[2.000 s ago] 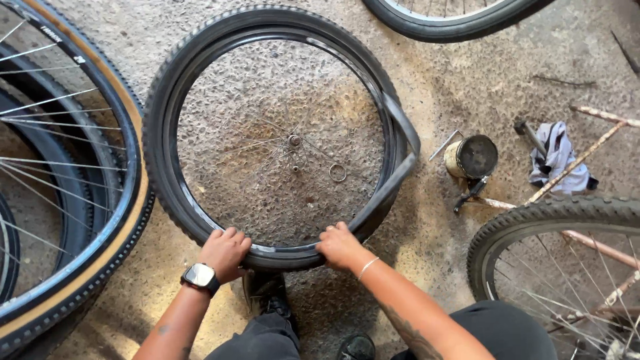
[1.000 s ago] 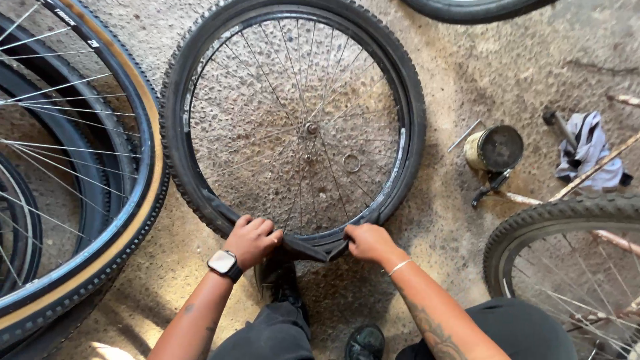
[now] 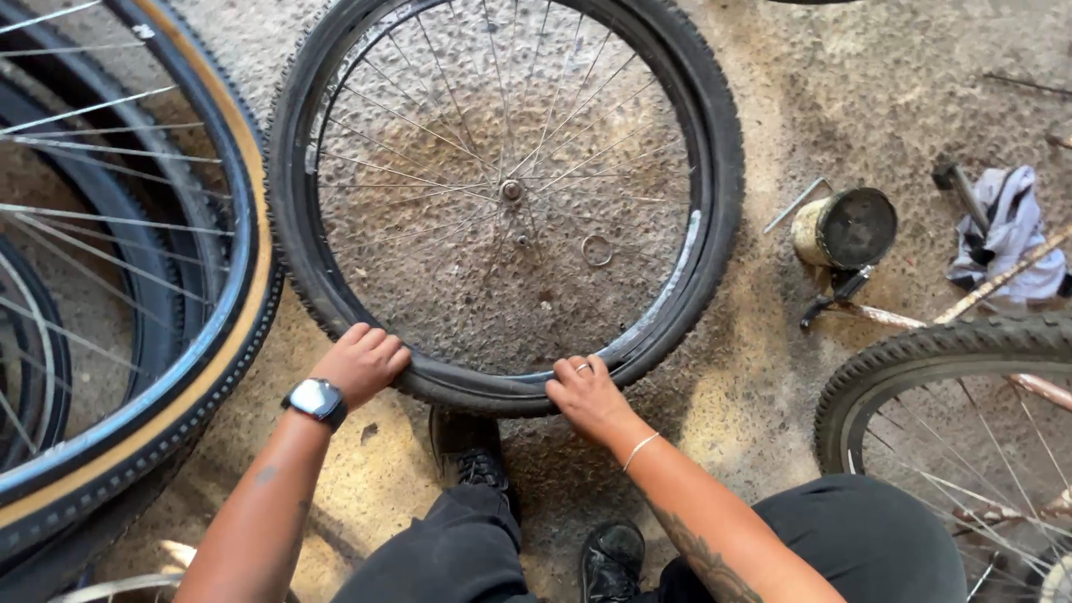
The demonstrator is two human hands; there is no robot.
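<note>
In the head view a black knobby bicycle tire (image 3: pixel 722 167) sits around a spoked wheel rim (image 3: pixel 662 306), held in front of me above the floor. My left hand (image 3: pixel 362 362), with a watch at the wrist, grips the tire at its lower left. My right hand (image 3: pixel 586 392) is curled over the tire and rim edge at the lower right, a ring on one finger. Between the hands the tire's sidewall lies against the rim. The wheel hub (image 3: pixel 511 191) shows at the centre, and a small metal ring (image 3: pixel 596 250) is seen through the spokes.
Several wheels, one with a tan-sided tire (image 3: pixel 243 167), stand at the left. At the right are a round tin (image 3: pixel 846 226), a hex key (image 3: pixel 794 205), a pale cloth (image 3: pixel 1015 226), a rusty frame tube (image 3: pixel 1005 272) and another knobby tire (image 3: pixel 846 402). My shoes are below the wheel.
The dark strip that looped off the rim at the right two seconds ago no longer hangs out there. The tire section bunched between my hands one second ago now lies smoother along the rim.
</note>
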